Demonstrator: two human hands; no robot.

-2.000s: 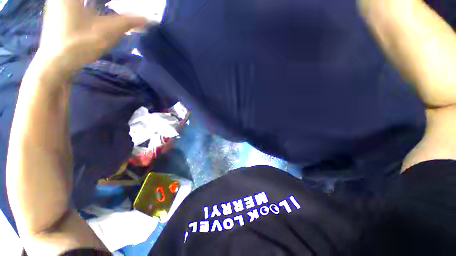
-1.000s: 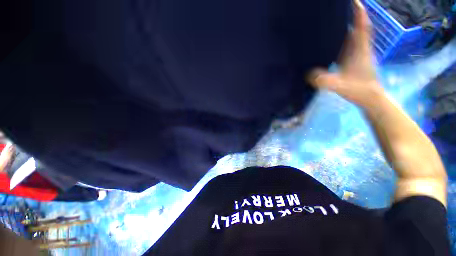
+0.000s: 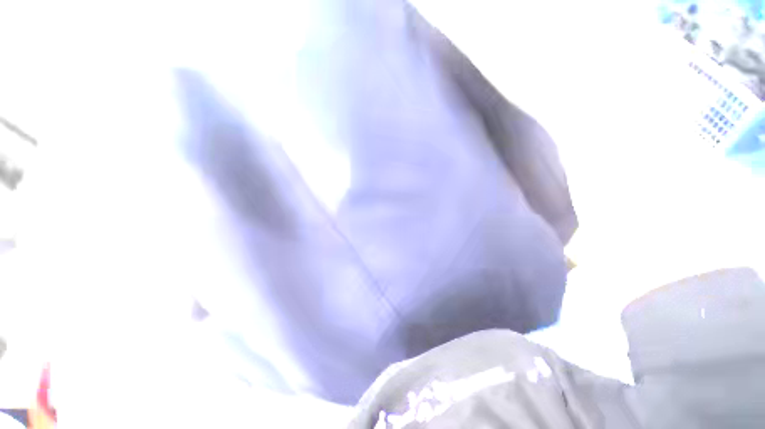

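Note:
The picture is strongly overexposed. The overcoat (image 3: pixel 453 201) shows as pale lavender cloth across the middle, its lower end close to my body. A narrow part, perhaps a sleeve (image 3: pixel 252 184), slants up to the left, with a bright gap between it and the main cloth. A thin seam line runs down to a darker, shadowed area at the bottom. A greyish fold lies along the upper right edge. Neither my left nor my right hand can be made out; any skin is lost in the white glare. Only my shirt sleeve shows at the lower right.
A blue-and-white crate (image 3: pixel 728 117) with a grid wall stands at the upper right, with a mottled heap above it. A small red-orange item (image 3: pixel 44 402) is at the lower left edge. My shirt front shows at the bottom. Most of the surroundings are washed out.
The view has turned from dark to washed-out white. The coat has shifted from a broad mass to a split, narrower shape in the middle. The right hand seen earlier is no longer visible.

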